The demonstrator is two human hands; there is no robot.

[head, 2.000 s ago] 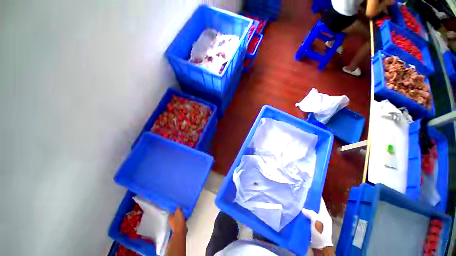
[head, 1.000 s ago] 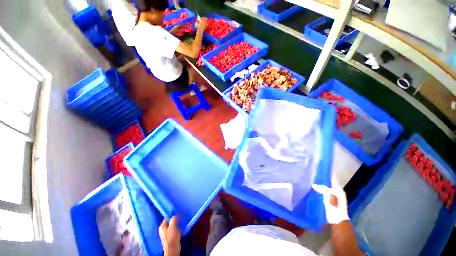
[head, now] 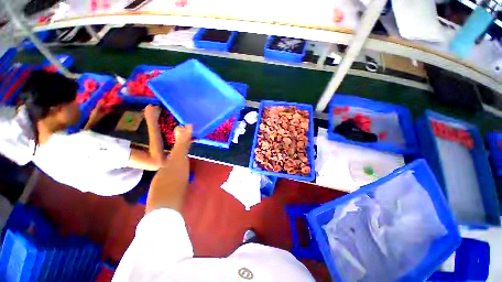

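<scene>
My left hand (head: 183, 133), bare, holds an empty blue tray (head: 197, 98) by its near edge, raised over the bench at the upper left and tilted. It covers part of a tray of small red parts (head: 223, 132). Another blue tray (head: 448, 217), with a crumpled white liner sheet (head: 385, 226) in it, is at the lower right, tilted above the floor and the bench edge. My right hand does not show; whether it holds this tray cannot be seen.
A person (head: 82, 148) sits at the left, one hand near the red parts. A tray of orange-cream parts (head: 283, 140) lies on the bench. Trays with red parts (head: 360, 122) are at the right. A blue stool (head: 300, 231) and stacked blue trays (head: 49, 259) are below. A shelf beam (head: 352, 55) crosses above.
The view has turned towards the bench. The empty tray in my left hand has moved up over the bench. The lined tray now shows lower right, and my right hand has left the view.
</scene>
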